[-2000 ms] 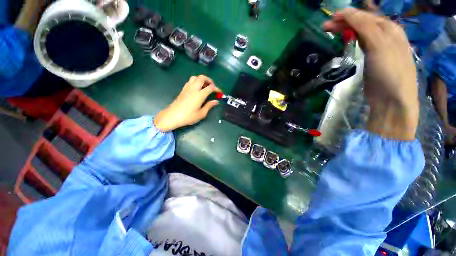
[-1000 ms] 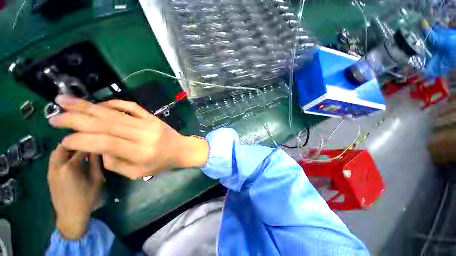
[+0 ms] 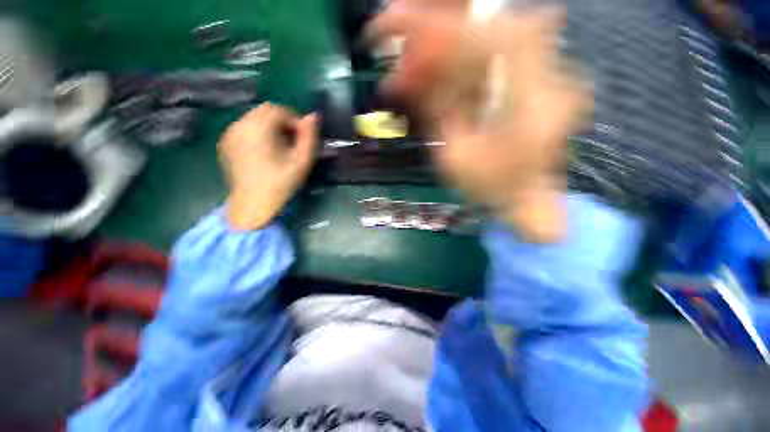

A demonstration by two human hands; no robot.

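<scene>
The frame is strongly blurred. The black pressing fixture (image 3: 371, 160) with its yellow label (image 3: 382, 125) lies in front of me. My left hand (image 3: 268, 160) is at its left edge, fingers curled; whether it grips the side clamp there is not clear. My right hand (image 3: 507, 110) is raised over the fixture's right side, fingers bent and smeared by motion. A reddish blur shows at its fingers, and I cannot tell if it holds anything. A row of several small silver-and-black modules (image 3: 405, 216) lies on the green mat just in front of the fixture.
A white desk fan (image 3: 110, 181) stands at the left, with more modules (image 3: 165, 118) between it and the fixture. A clear blister tray (image 3: 646, 76) lies at the right, a blue device (image 3: 730, 295) beyond it. Red stools (image 3: 118, 295) stand at lower left.
The view has swung back left from the blue device to the fixture. My hands, close together one second ago, are now apart, the left at the fixture's left edge, the right raised.
</scene>
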